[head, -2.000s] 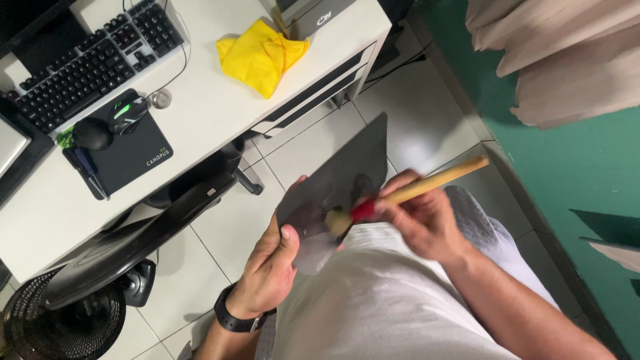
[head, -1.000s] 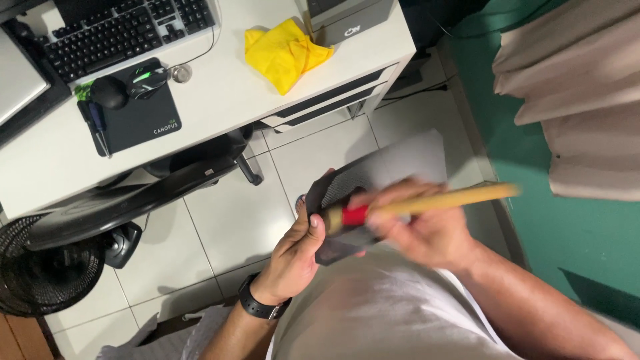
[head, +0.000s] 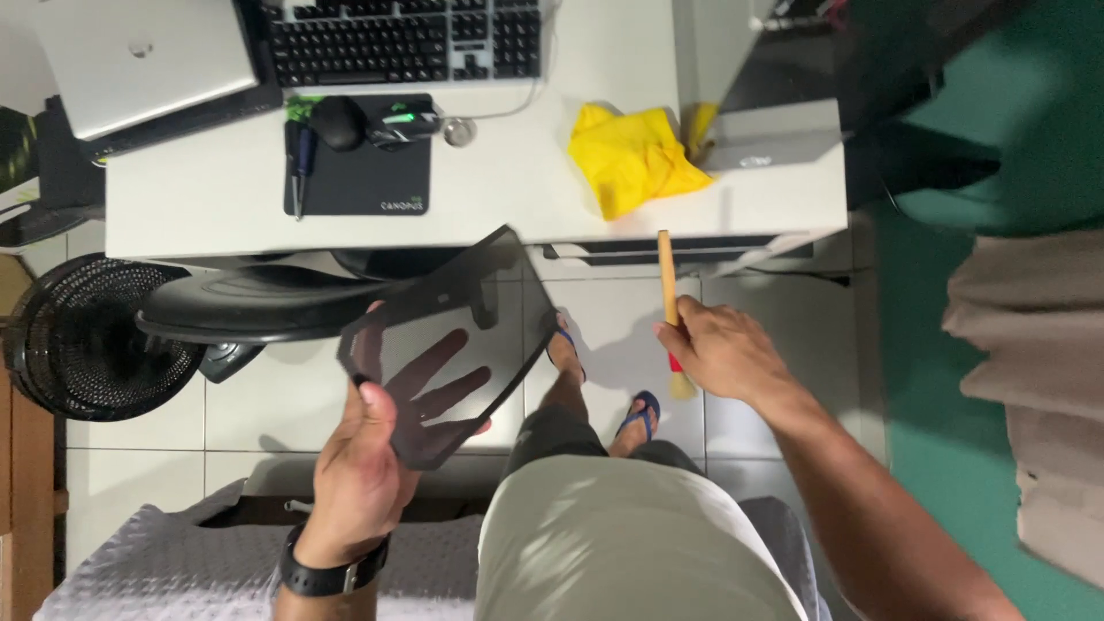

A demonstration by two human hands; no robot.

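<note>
My left hand (head: 366, 453) holds a thin dark mesh panel (head: 504, 285) by its lower left part, thumb on the near face and fingers spread behind, showing through the mesh. In my right hand (head: 720, 345) is a brush with a wooden handle (head: 667, 267), a red band and pale bristles (head: 681, 386). The bristles point down toward the floor, apart from the panel. A crumpled yellow cloth (head: 634, 159) lies on the white desk beyond my right hand.
On the white desk (head: 509, 198) are a keyboard (head: 371, 47), a mouse (head: 403, 121), screwdrivers (head: 302, 164) on a mouse pad (head: 362, 185) and a laptop (head: 147, 65). A black chair (head: 250, 302) and a fan (head: 103, 336) stand at the left. A curtain (head: 1035, 362) hangs right.
The brush has moved away from the panel, to the right, and its bristles now point down. The panel is tilted so that my fingers show through it. The view has turned.
</note>
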